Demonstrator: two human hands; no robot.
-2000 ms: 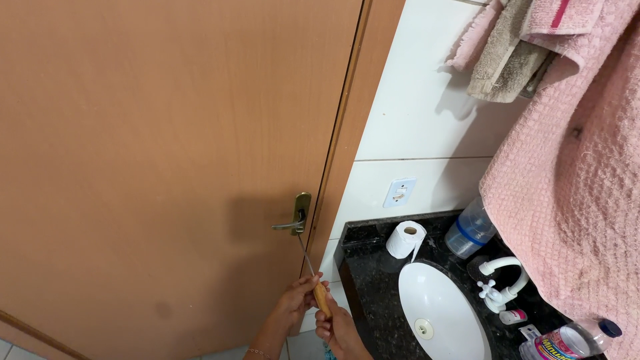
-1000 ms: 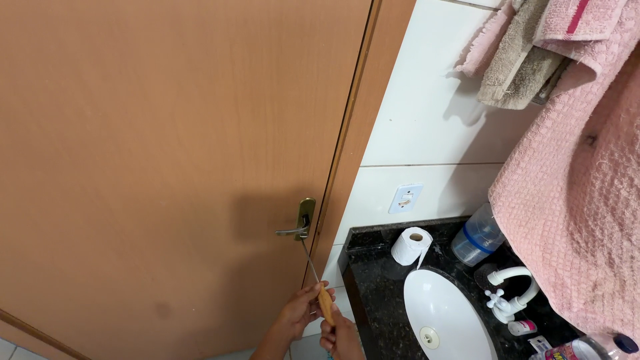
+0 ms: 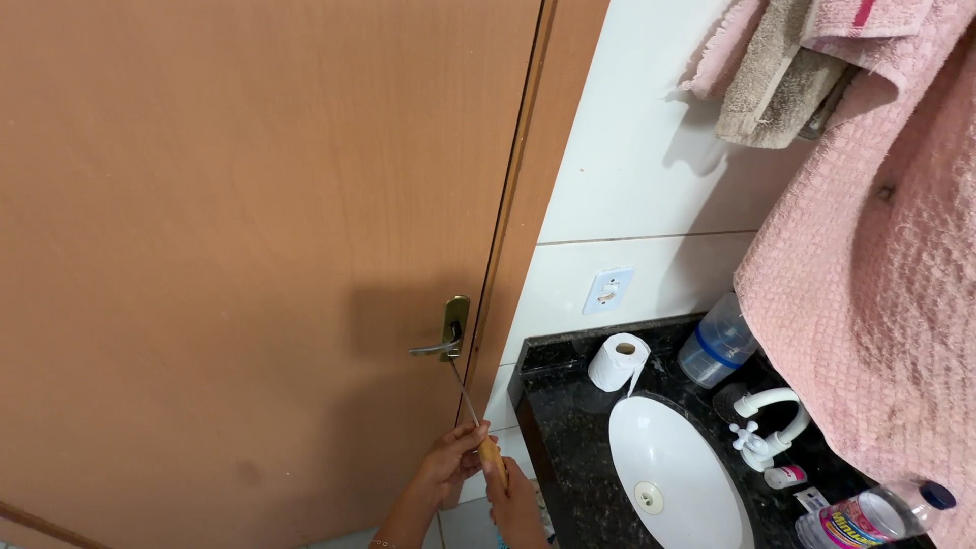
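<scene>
A screwdriver with a yellow-orange handle (image 3: pixel 493 462) and a long thin metal shaft points up toward the metal door handle (image 3: pixel 436 348). Its tip is at the lower end of the brass-coloured plate (image 3: pixel 455 314), just under the lever; whether it sits in a screw is too small to tell. My right hand (image 3: pixel 517 505) is closed around the screwdriver's handle. My left hand (image 3: pixel 451 463) has its fingers at the front of that handle, where the shaft begins. The brown wooden door (image 3: pixel 252 229) stands flush with its frame (image 3: pixel 526 198).
Right of the door, a black stone counter (image 3: pixel 564 427) holds a white basin (image 3: pixel 679 473), a toilet paper roll (image 3: pixel 619 362), a clear container (image 3: pixel 717 343), a white faucet (image 3: pixel 778 435) and a plastic bottle (image 3: pixel 862 518). Pink towels (image 3: pixel 877 252) hang above; a wall outlet (image 3: pixel 608 290) is nearby.
</scene>
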